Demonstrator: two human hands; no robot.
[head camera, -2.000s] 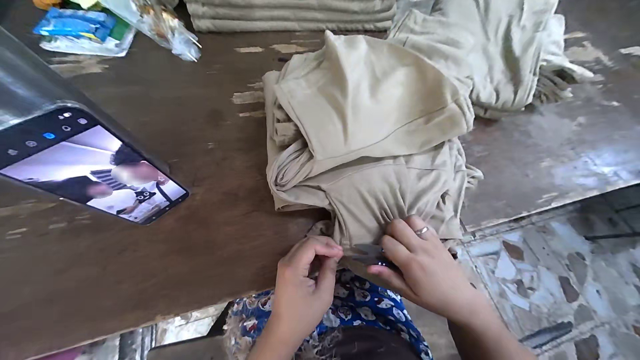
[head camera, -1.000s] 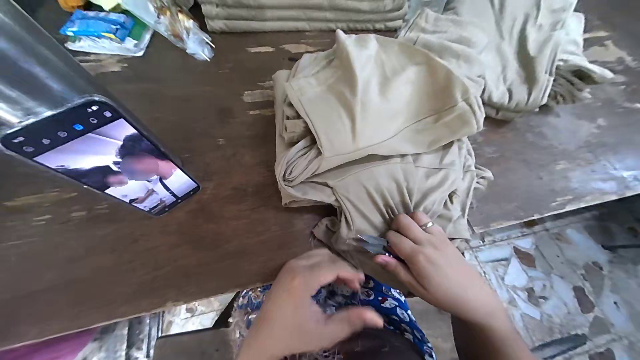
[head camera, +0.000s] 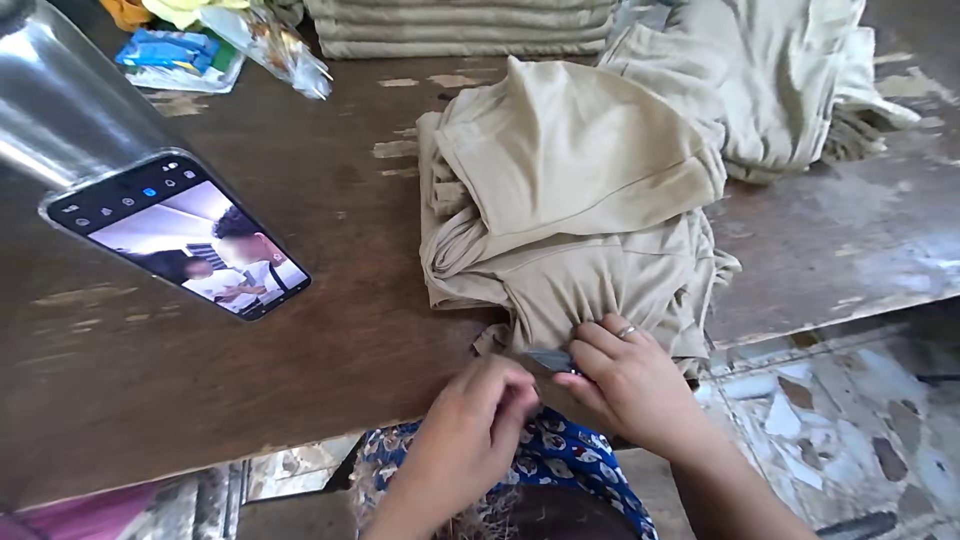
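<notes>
Beige cloth garments (head camera: 585, 150) lie in a loose pile at the table's front edge. My right hand (head camera: 630, 375), with a ring on one finger, rests on the lower cloth and grips a small metal cutting tool (head camera: 551, 360), its blades pointing left; its exact kind is hard to tell. Just left of the blades is my left hand (head camera: 487, 412), its fingers curled and slightly blurred; whether it pinches a thread or a bit of cloth cannot be told. Blue patterned fabric (head camera: 570, 450) covers the lap below, with thread scraps (head camera: 480, 517) on it.
A phone (head camera: 187, 240) showing a video leans against a metal bottle (head camera: 82, 90) at left on the worn wooden table (head camera: 337, 330). Behind are plastic packets (head camera: 172, 56) and a folded beige stack (head camera: 465, 30). More beige cloth (head camera: 765, 82) lies at back right, above the tiled floor (head camera: 832, 427).
My left hand was near the cloth's lower edge, moved down away from it with fingers spread, and is now back up by the blades. My right hand keeps its hold on the tool.
</notes>
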